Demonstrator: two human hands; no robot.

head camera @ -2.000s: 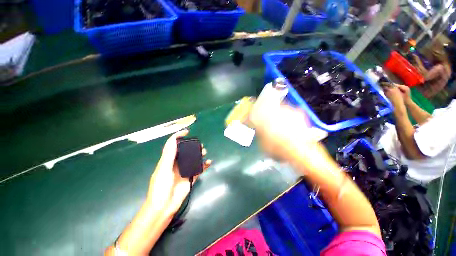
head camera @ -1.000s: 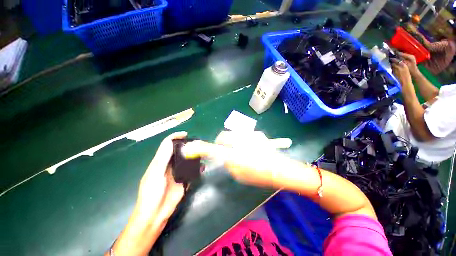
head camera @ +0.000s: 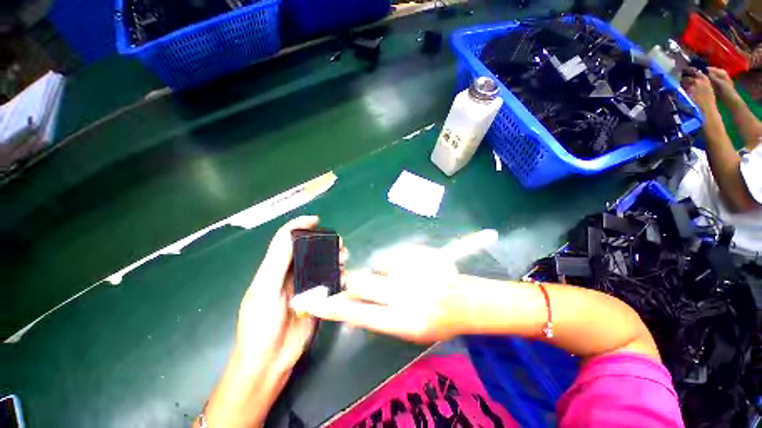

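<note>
My left hand (head camera: 271, 309) holds a black power adapter (head camera: 317, 262), its broad face turned up. A thin black cord hangs below it. My right hand (head camera: 401, 292) is at the adapter's lower end, its fingertips over the face. A small whitish patch shows at these fingertips, but glare hides whether they pinch something. A white square pad (head camera: 416, 194) lies flat on the green bench beyond my hands. A white bottle (head camera: 466, 127) with a metallic cap stands behind it, beside a blue basket.
The blue basket (head camera: 535, 164) is heaped with black adapters. More adapters (head camera: 622, 251) are piled at my right. Another blue basket (head camera: 213, 46), papers (head camera: 29, 117) and loose black pieces are at the back. A phone edge (head camera: 10, 415) shows lower left. A person's arms (head camera: 723, 142) are at right.
My right hand has left the bottle, which now stands on the bench, and come to the adapter. Since one second ago its fingertips have moved from the adapter's upper end to its lower end.
</note>
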